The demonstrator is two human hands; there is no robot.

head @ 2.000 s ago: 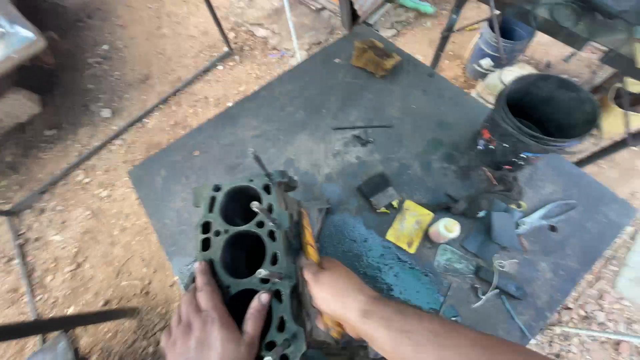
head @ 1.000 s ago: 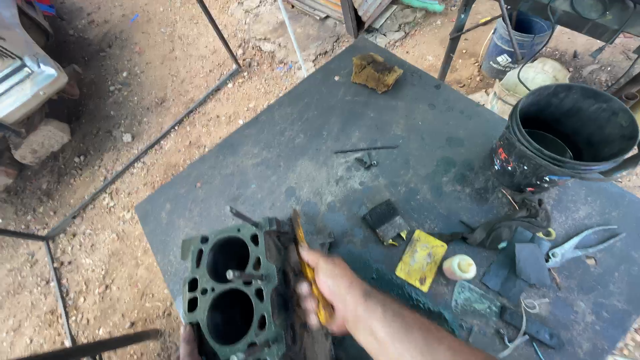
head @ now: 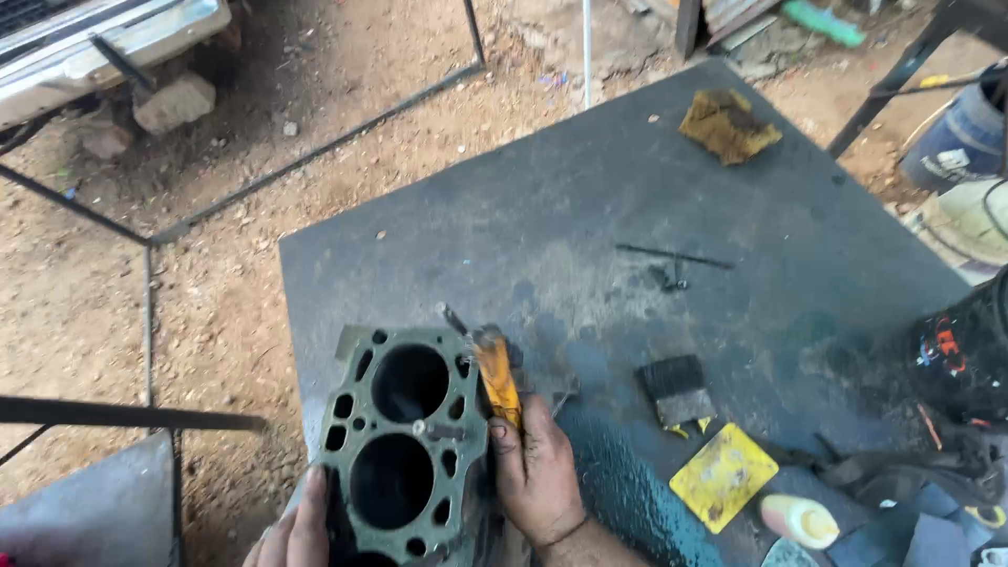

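Observation:
A metal engine block (head: 465,492) with large round cylinder bores stands at the near edge of the dark metal table (head: 551,197). A bolt or stud (head: 441,430) sticks up between two bores. My left hand (head: 295,528) lies against the block's left side, its fingers partly cut off by the frame's bottom. In my right hand (head: 539,472) is a yellow-orange handled tool (head: 496,374), held beside the block's upper right edge; its working end is blurred. A thin metal rod (head: 451,316) sticks out near the block's far corner.
On the table lie a dirty yellow sponge (head: 728,126), a thin dark rod (head: 675,256), a paintbrush (head: 677,390), a yellow pad (head: 724,477), a small bottle (head: 799,520) and grey sheets (head: 937,543). A black bucket (head: 972,354) stands at right. Metal frame bars (head: 315,153) cross the ground at left.
The tool in my right hand has shifted along the block's right side, and its head now lies by the far right corner. My left hand shows more than one second ago.

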